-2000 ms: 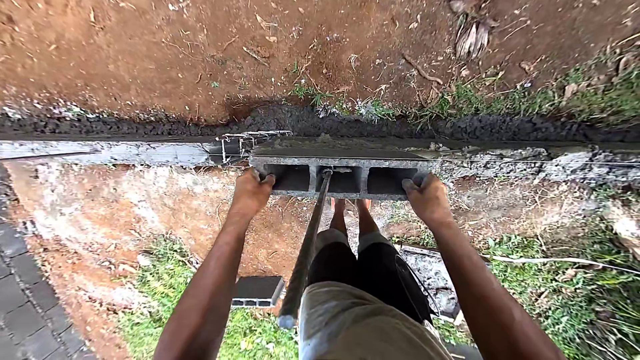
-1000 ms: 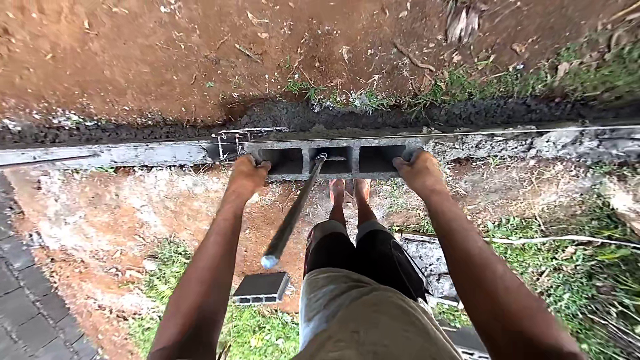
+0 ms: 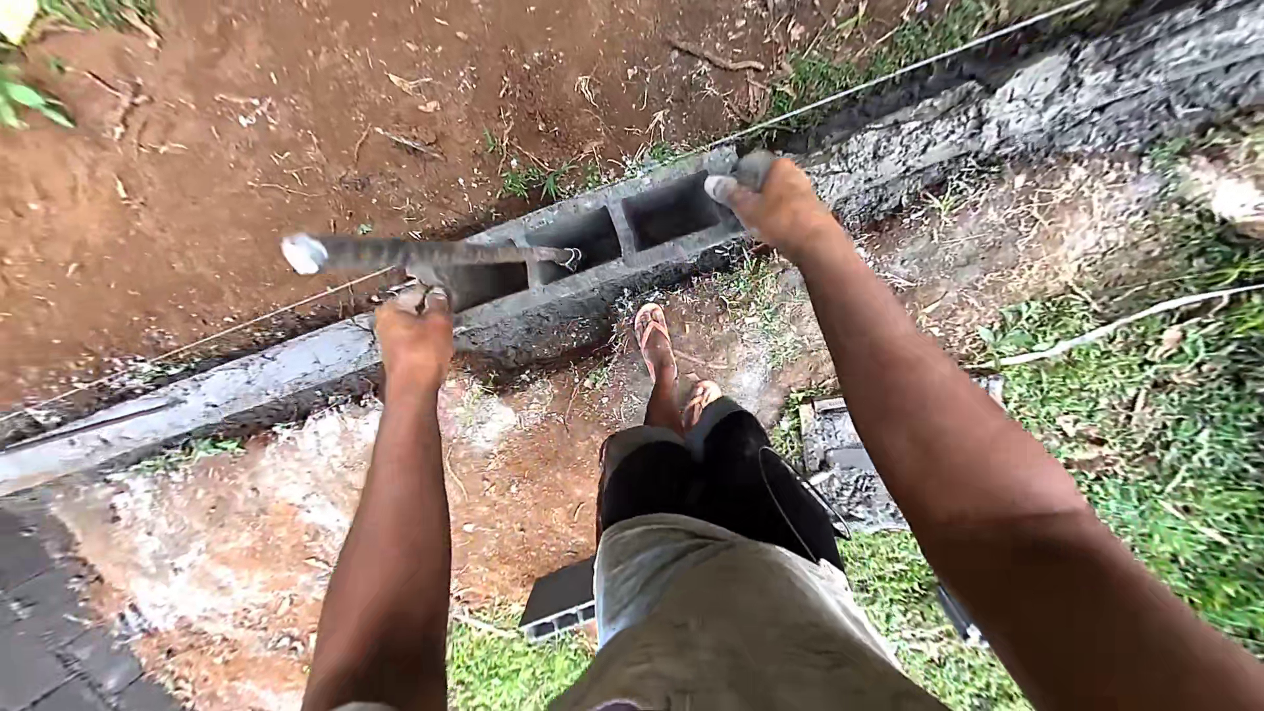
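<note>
A hollow concrete block [image 3: 624,232] with three cavities facing up lies along the line of the low wall. My left hand [image 3: 415,331] grips its left end, the thumb at the rim. At its right end my right hand [image 3: 775,202] is closed on the rim, with grey, mortar-stained fingers. Through the middle cavity rises a steel reinforcing bar [image 3: 425,253], its pale-tipped upper end leaning left over the block. Whether the block's underside touches the wall is hidden.
Rough mortar tops the footing [image 3: 987,128] on the right; a smoother concrete strip [image 3: 197,400] runs left. A taut string line [image 3: 889,77] follows the wall's far side. Another hollow block [image 3: 561,597] lies by the grass, near dark pavers [image 3: 49,612]. A mortar-stained container [image 3: 849,464] stands behind my feet.
Both hands remain on the block's ends. The view has turned, so the wall now slants. The bar's upper end, earlier pointing toward my body, now appears to the left over the block.
</note>
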